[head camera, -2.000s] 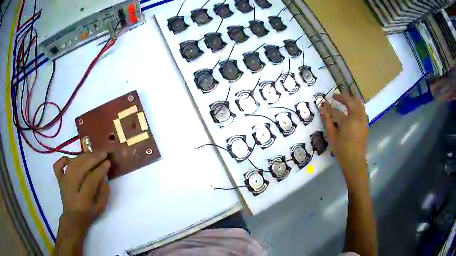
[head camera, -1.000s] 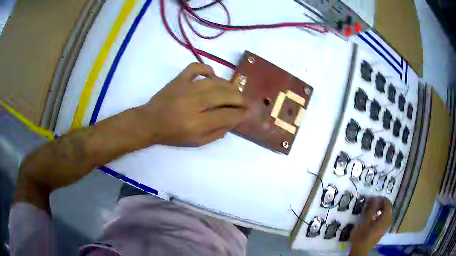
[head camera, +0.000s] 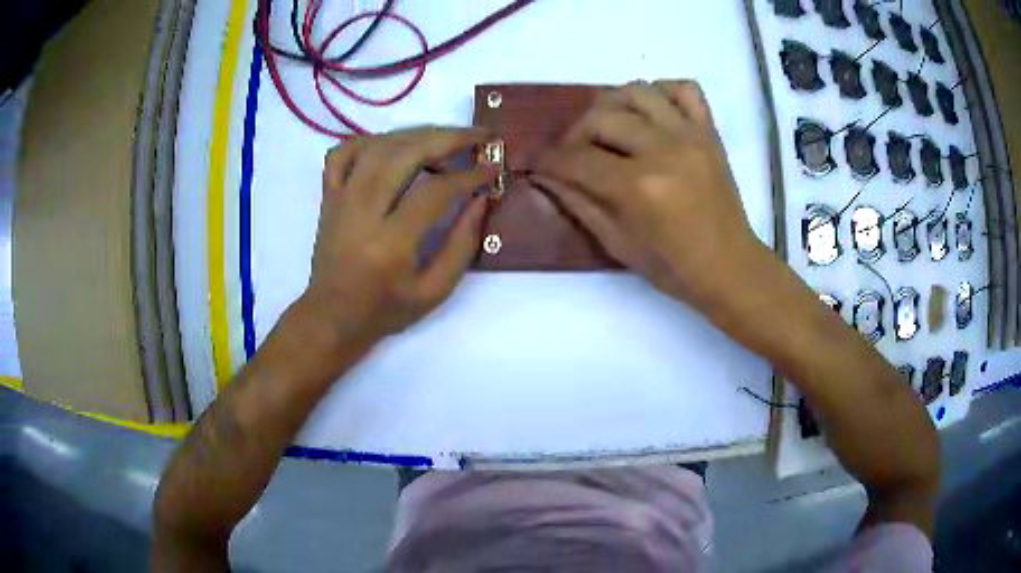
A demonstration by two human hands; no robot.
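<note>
The red-brown square test fixture (head camera: 560,241) lies flat in front of me with corner screws showing. My left hand (head camera: 386,218) is at its left edge, fingertips at the small brassy contact terminals (head camera: 493,168); whether it grips anything is hidden. My right hand (head camera: 661,185) covers the fixture's right part and hides the pale locating frame. Its fingertips pinch a thin dark lead (head camera: 520,174) just right of the terminals. The unit on that lead is hidden. Rows of small round units (head camera: 814,148) with thin leads sit in the white foam tray (head camera: 793,451) at right.
Red and black test leads (head camera: 375,69) loop behind the fixture's left side. Brown board stacks (head camera: 84,213) stand at far left beside yellow and blue tape lines. The tray has an empty tan slot (head camera: 937,308). My right forearm passes over the tray's front.
My right hand has moved left from the tray onto the fixture. My left hand is now at the terminals. The view has turned, with the fixture now more central and squarer.
</note>
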